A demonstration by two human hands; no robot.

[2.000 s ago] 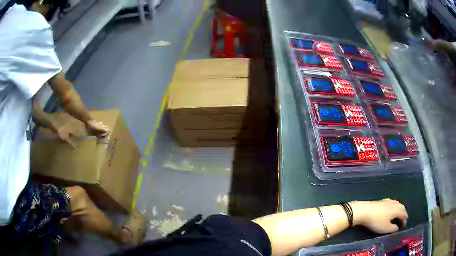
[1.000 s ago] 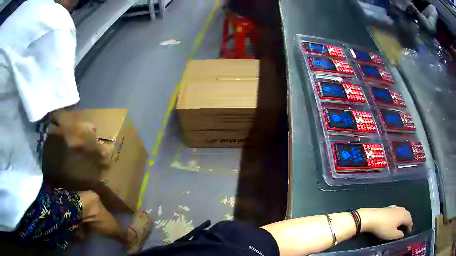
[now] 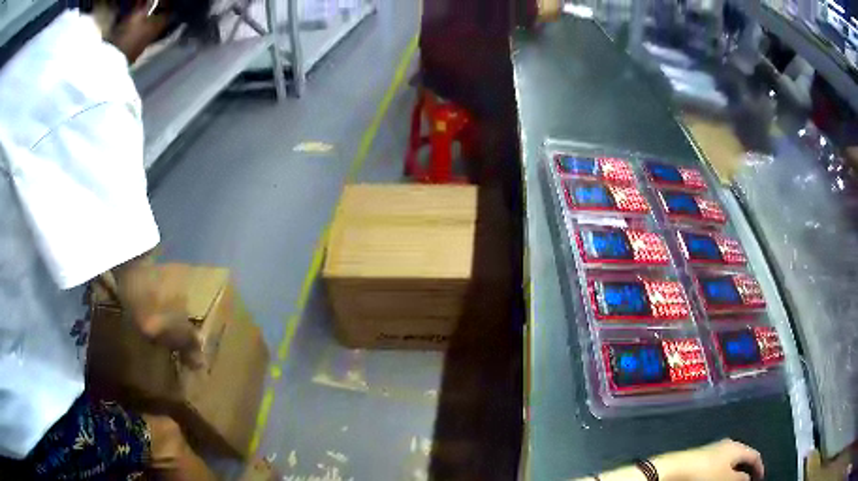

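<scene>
A clear plastic tray lies on the dark green bench top. It holds several red keypad phones in two rows, with black-and-blue screens and red keys. My left hand is at the bottom right edge, just nearer than the tray and not touching it. Its fingers look curled and its lower part is cut off by the picture's edge, so whether it holds anything is hidden. A dark band shows on the wrist. My right hand is not in view.
A person in a white shirt bends over a brown carton at left. A closed carton stands on the floor beside the bench, with a red stool behind it. Blurred clear film lies beyond the tray.
The view has tilted up, so the tray and cartons sit lower. The near tray has left the picture, and my left hand is more cut off. The other person's hands have moved over the carton.
</scene>
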